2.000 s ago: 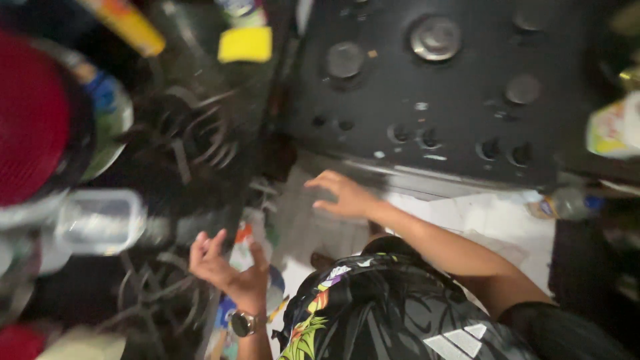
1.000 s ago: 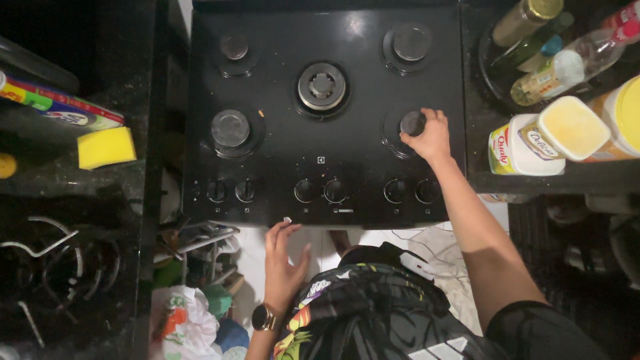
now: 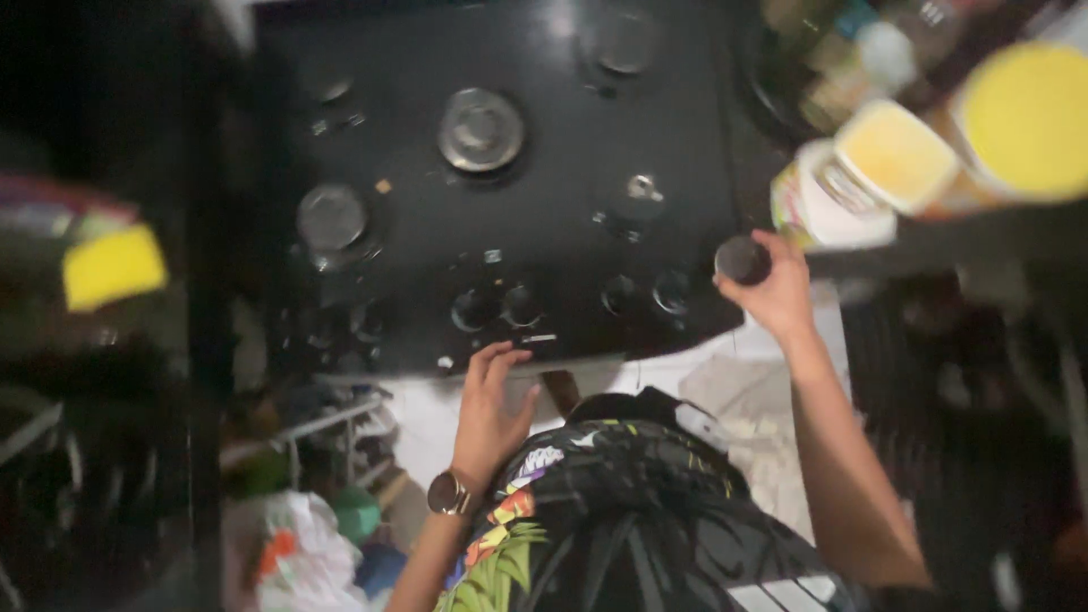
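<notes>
My right hand grips a round dark burner cap between thumb and fingers, over the right front corner of the black gas cooktop. The front right burner base stands uncovered, up and left of that hand. My left hand, with a watch on the wrist, rests at the cooktop's front edge, fingers apart and holding nothing. Caps sit on the large center burner and the front left burner. Control knobs line the front. The view is blurred.
To the right, a tub with a pale yellow lid and a container with a yellow lid stand near bottles. On the left counter lies a yellow sponge. Below left are a metal rack and a white plastic bag.
My right hand has lifted the cap off the front right burner and moved it right and toward me. My left hand remains near the front edge.
</notes>
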